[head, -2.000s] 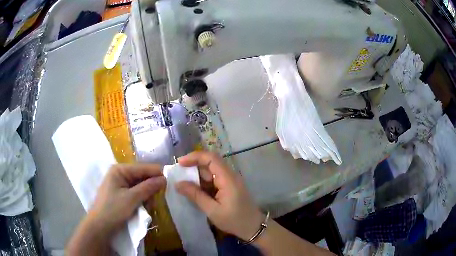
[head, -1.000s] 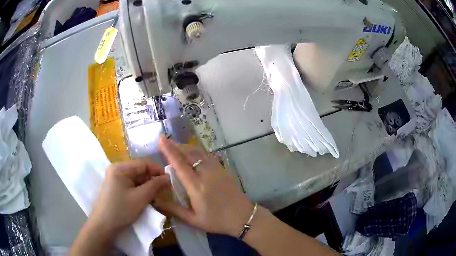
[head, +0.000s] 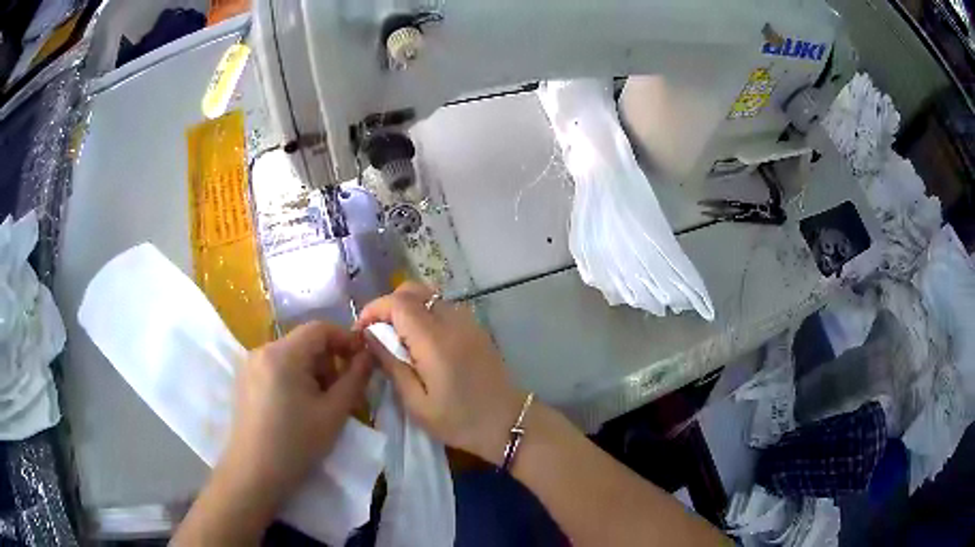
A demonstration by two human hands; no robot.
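Note:
My left hand [head: 299,401] and my right hand [head: 444,369] meet just in front of the needle plate [head: 305,272]. Their fingertips pinch the upper end of a narrow white strip [head: 419,475], which hangs down toward my lap. A wider white cut piece [head: 160,337] with a rounded end lies on the table at the left and passes under my left hand and wrist; its lower end shows below the hands. The fingers hide the pinched edge. The presser foot [head: 338,214] stands beyond my fingertips, with no cloth seen under it.
The sewing machine head [head: 577,37] spans the top. A fanned white bundle [head: 631,230] lies under its arm. Dark snips [head: 743,211] lie right of it. White heaps lie at the right [head: 893,160] and left edge [head: 27,331]. Orange tape [head: 225,203] is on the tabletop.
My right hand has drawn back from near the needle plate, and its fingers now pinch the strip beside my left fingertips. The view has shifted slightly, with the machine higher in the picture.

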